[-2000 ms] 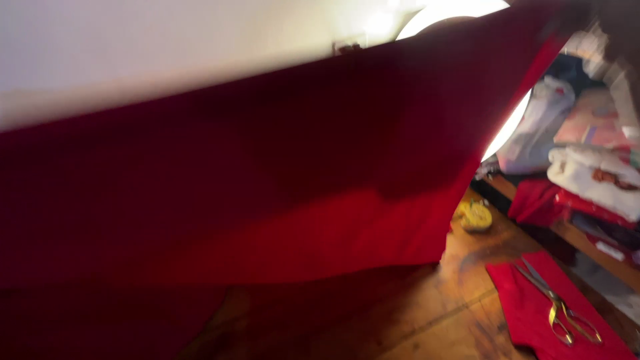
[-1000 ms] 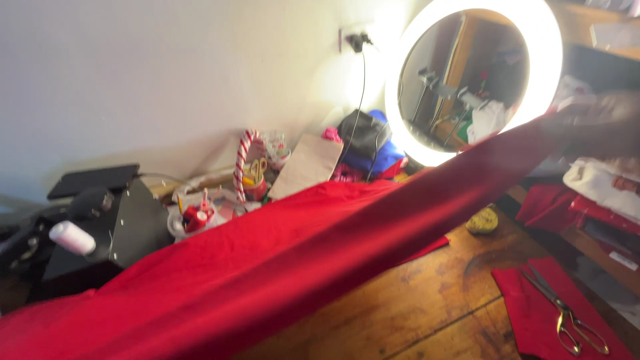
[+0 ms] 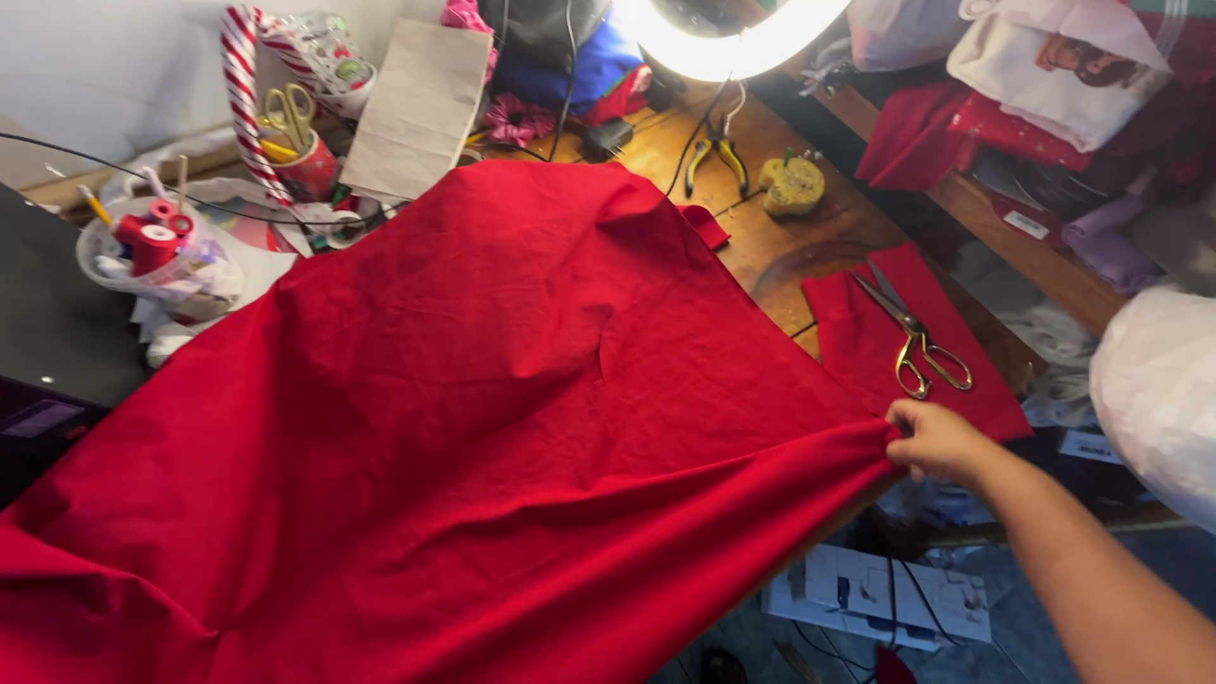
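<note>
A large red cloth point(image 3: 532, 380) lies spread and wrinkled over the wooden table, running out of view at the lower left. My right hand point(image 3: 936, 442) pinches its edge at the table's right side, pulling folds across the front. Just beyond that hand, fabric shears point(image 3: 914, 332) with gold-coloured handles lie on a smaller red cloth piece point(image 3: 983, 380). My left hand is not in view.
Behind the cloth are yellow-and-black pliers point(image 3: 717, 166), a yellow pincushion point(image 3: 793, 185) and a lit ring light point(image 3: 736, 57). A plastic tub of thread spools point(image 3: 157, 252) and a cup with scissors point(image 3: 306, 166) stand at the back left. A sewing machine's identity cannot be confirmed.
The red cloth, raised across the view before, has come down over the table. My right hand, blurred at the upper right earlier, is now lower, at the table's right edge. The view has tilted down.
</note>
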